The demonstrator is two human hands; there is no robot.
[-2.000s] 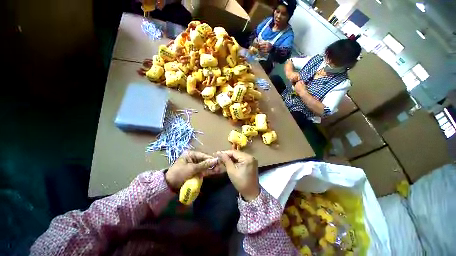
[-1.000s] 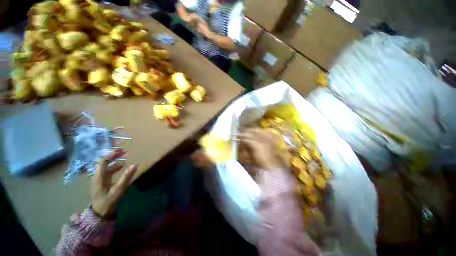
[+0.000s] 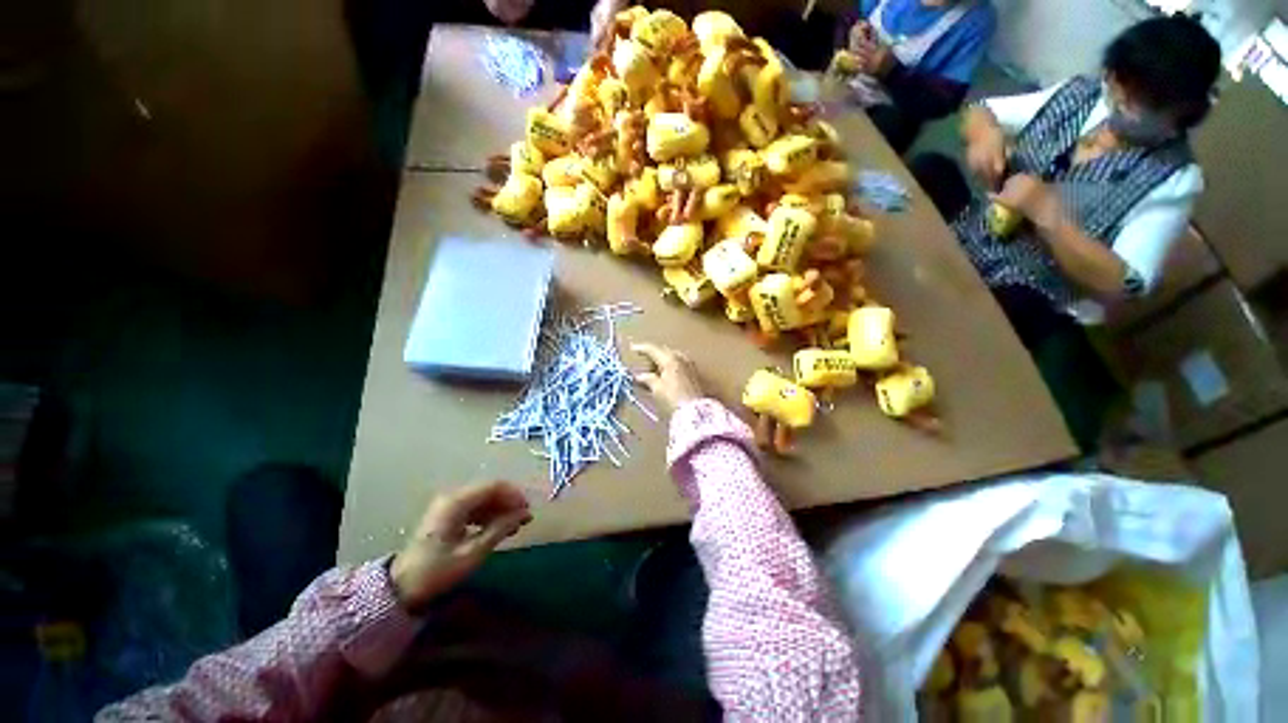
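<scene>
My right hand (image 3: 667,376) reaches over the table at the right edge of a loose pile of thin white-blue strips (image 3: 572,400); whether its fingertips hold a strip cannot be told. My left hand (image 3: 463,537) is at the table's near edge, fingers curled and slightly apart, with nothing visible in it. A big heap of yellow plush toys with orange-brown limbs (image 3: 678,136) lies mid-table. A few toys (image 3: 778,400) lie apart at its near right side.
A pale blue-grey block (image 3: 482,307) lies left of the strips on the brown table (image 3: 382,466). An open white sack (image 3: 883,572) with toys stands at the lower right. Two people sit beyond the table's right side; another person's hands show at the top. Cartons (image 3: 1201,367) stand at right.
The toy held two seconds ago is gone from my hands. My right hand has moved from the white sack to the strips. My left hand has come back to the near edge. The view has swung back left.
</scene>
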